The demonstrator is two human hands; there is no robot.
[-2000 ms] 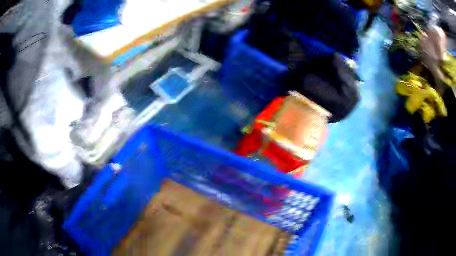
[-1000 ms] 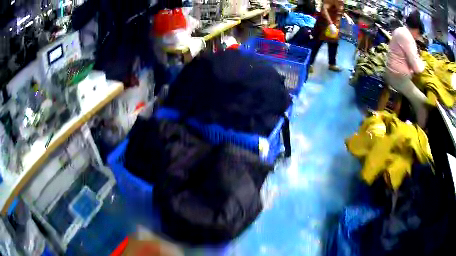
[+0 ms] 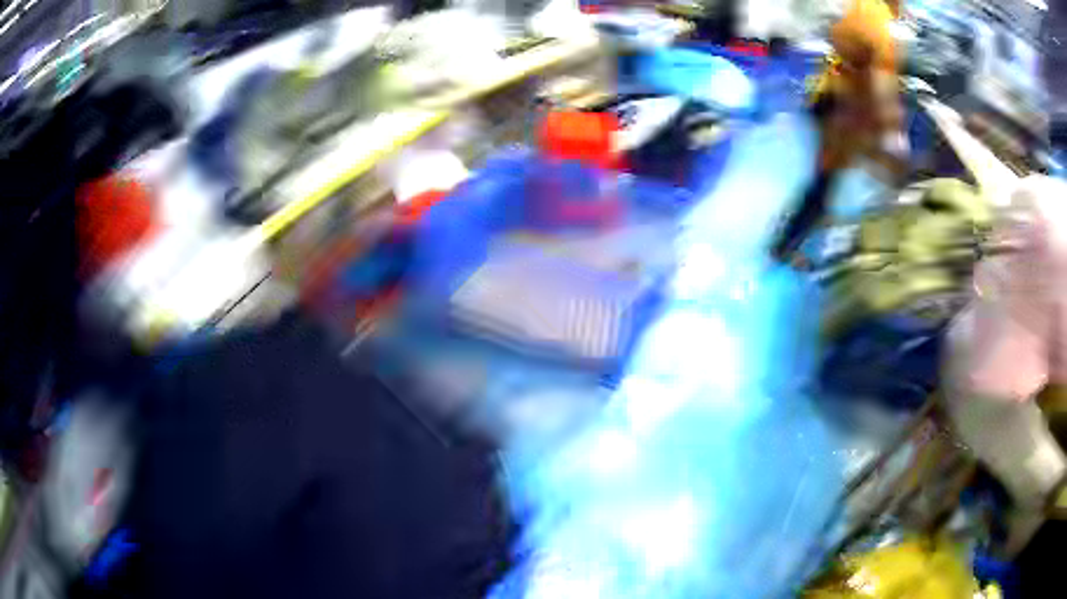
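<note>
The view is strongly blurred. A large heap of dark garments (image 3: 316, 468) fills the lower left, nearest in front of me. Beyond it a blue crate (image 3: 468, 228) stands beside the aisle, with something red at its far end. Neither my left hand nor my right hand can be made out.
The blue floor (image 3: 702, 398) runs ahead as an aisle. A long white table with a yellowish edge (image 3: 351, 170) is at the left. At the right are a person in pink (image 3: 1012, 316), olive garments (image 3: 913, 252) and yellow garments (image 3: 913, 571). Another person (image 3: 860, 94) is farther ahead.
My view has moved forward along the aisle. The near crate with the cardboard and the red stool have left the picture. The dark heap is now at the lower left, and the people appear nearer.
</note>
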